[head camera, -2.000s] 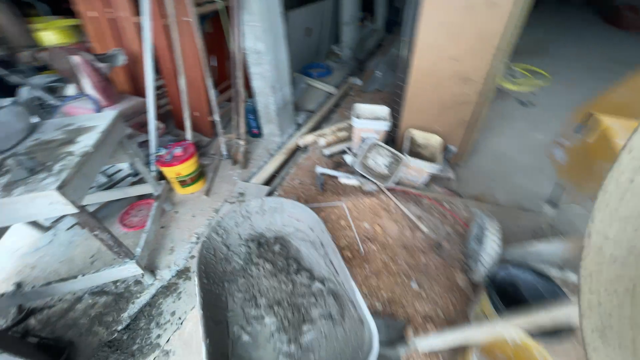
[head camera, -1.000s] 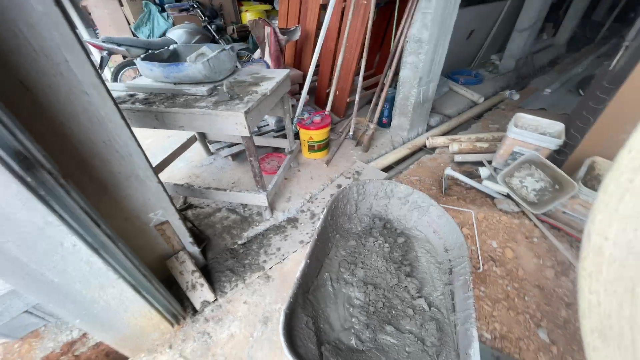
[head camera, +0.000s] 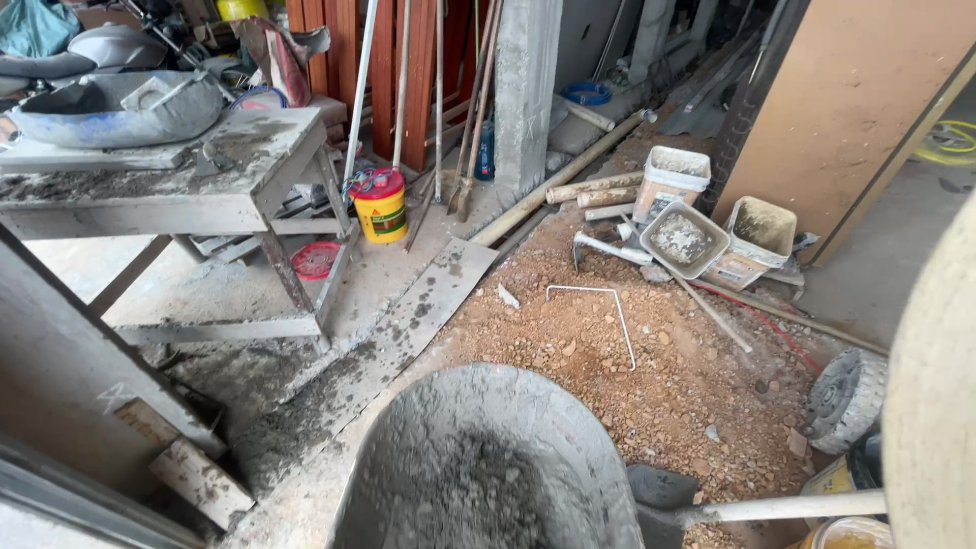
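Observation:
Neither of my hands shows in the head view, so what they hold cannot be told. At the bottom middle is a metal tub (head camera: 488, 396), perhaps a wheelbarrow's tray, with wet grey mortar (head camera: 473, 488) in it. Right beside it lies a shovel, its grey blade (head camera: 663, 488) near the tub and its pale handle (head camera: 793, 506) reaching right. A large, pale, rounded surface (head camera: 934, 366), too near to name, covers the right edge.
A mortar-stained wooden table (head camera: 259, 168) bears a basin (head camera: 122, 110) at left. Behind it stand a yellow bucket (head camera: 380, 213) and a concrete post (head camera: 526, 91). Gravel (head camera: 564, 328) spreads beyond the tub, with plastic containers (head camera: 685, 240), pipes (head camera: 560, 179) and a wheel (head camera: 846, 400).
The view has swung about. Against one second ago, the tub sits lower in the view and less of its mortar shows; the shovel's blade and handle now show at its right.

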